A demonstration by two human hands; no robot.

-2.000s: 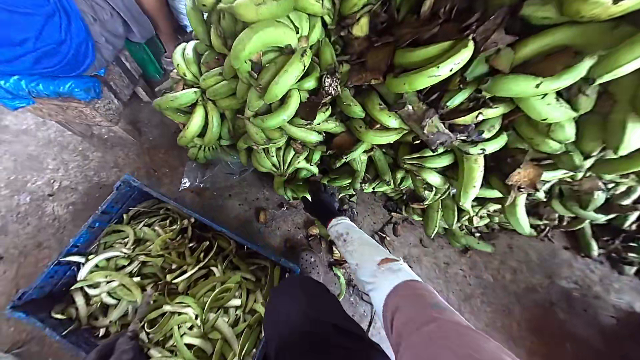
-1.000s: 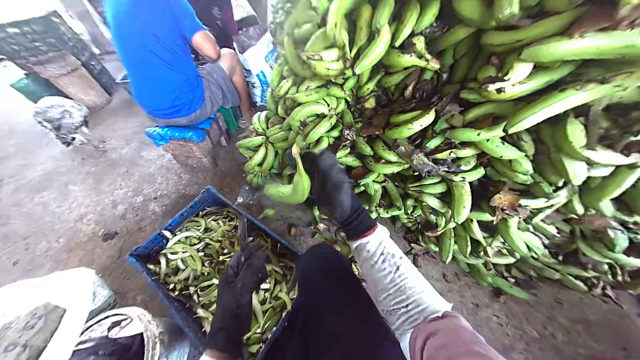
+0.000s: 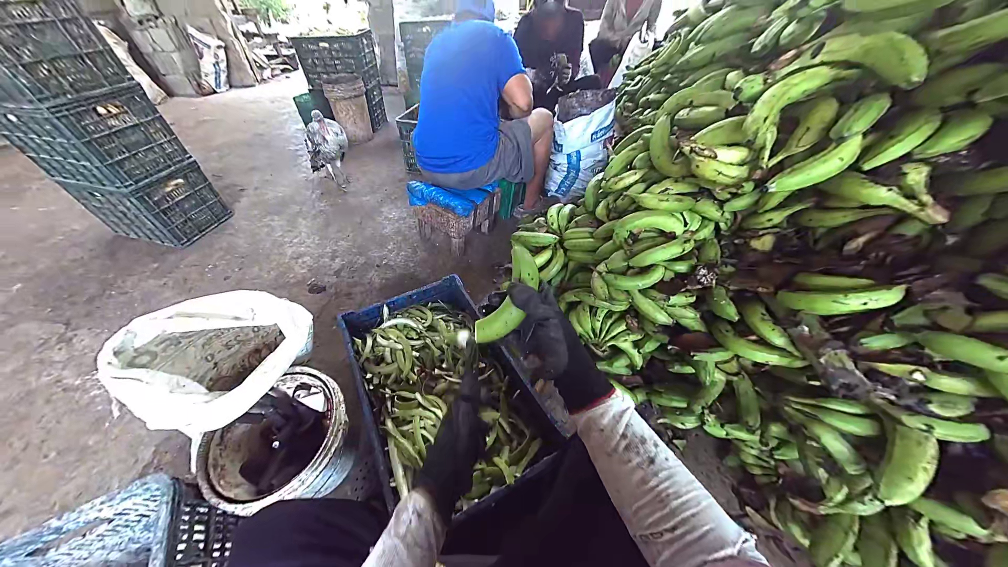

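Note:
Above the blue crate's right side, my right hand [image 3: 547, 335], in a black glove, grips a green plantain [image 3: 504, 316]. The plantain's lower end shows a pale cut spot. My left hand [image 3: 457, 433], also black-gloved, is over the blue plastic crate [image 3: 362, 394], its fingers up near that pale end. A thin dark tool seems to stand up from the left hand, but it is blurred. Strips of green peel [image 3: 417, 346] fill much of the crate. To the right rises a large heap of green plantains [image 3: 654, 252].
A white sack [image 3: 157, 405] with an open mouth and a round bucket [image 3: 335, 465] stand left of the crate. Ahead, a co-worker in blue [image 3: 465, 87] sits on a stool [image 3: 449, 220]. Stacked crates [image 3: 118, 150] and a bird [image 3: 326, 146] are at the left.
The right hand, at the heap two seconds ago, now holds a plantain over the crate, close to the left hand. The view has swung up and left.

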